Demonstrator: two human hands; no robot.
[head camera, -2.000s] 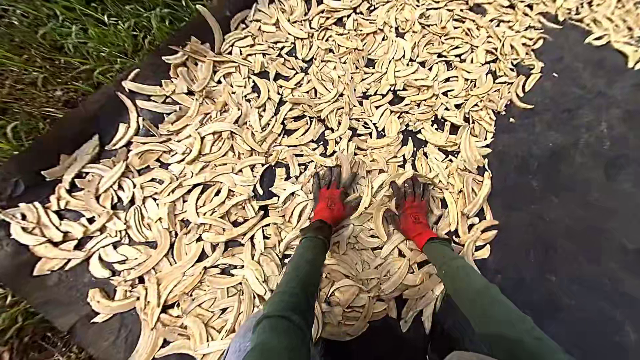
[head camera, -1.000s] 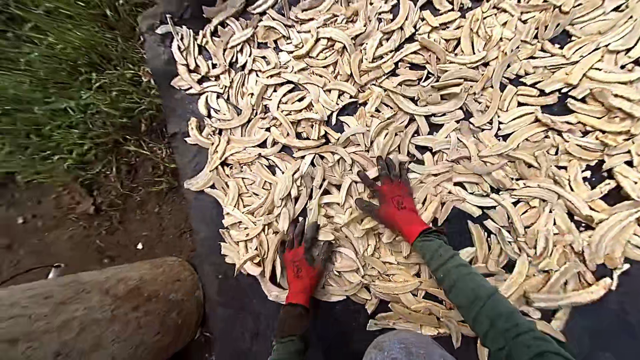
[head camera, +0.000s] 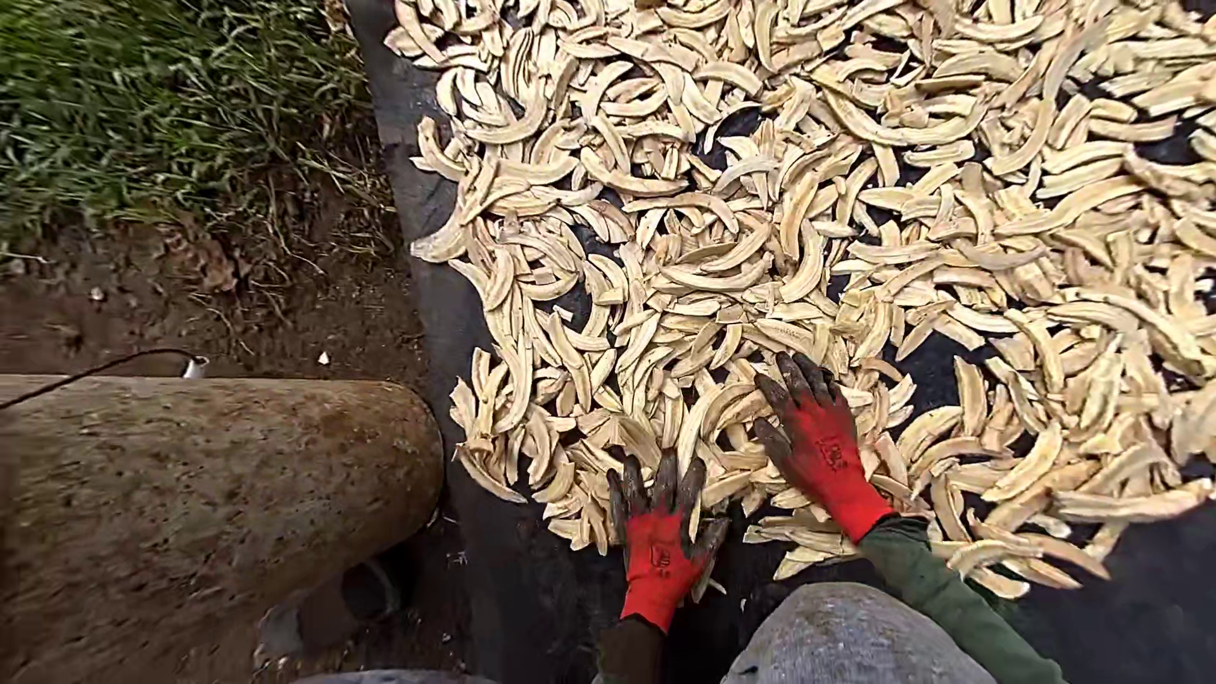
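Pale, curved dried slices, which look like banana or plantain, lie in a loose layer (head camera: 722, 256) over a black ground sheet (head camera: 513, 570). My left hand (head camera: 660, 537), in a red glove with dark, dirty fingers, rests palm down at the near edge of the layer, fingers spread. Up and to the right of it, my right hand (head camera: 825, 445), gloved alike, lies flat on the slices with its fingers apart. Neither hand grips a slice. The palms and the slices beneath them are hidden.
A thick, rounded log or post (head camera: 218, 494) lies at the left beside the sheet, with a dark cord (head camera: 104, 364) above it. Bare soil (head camera: 313, 313) and grass (head camera: 171, 114) border the sheet's left edge. My knee (head camera: 850, 636) shows at the bottom.
The view has swung toward the sheet's left edge, bringing the log in. My hands were side by side on the slices two seconds ago; now the left is at the near edge of the layer.
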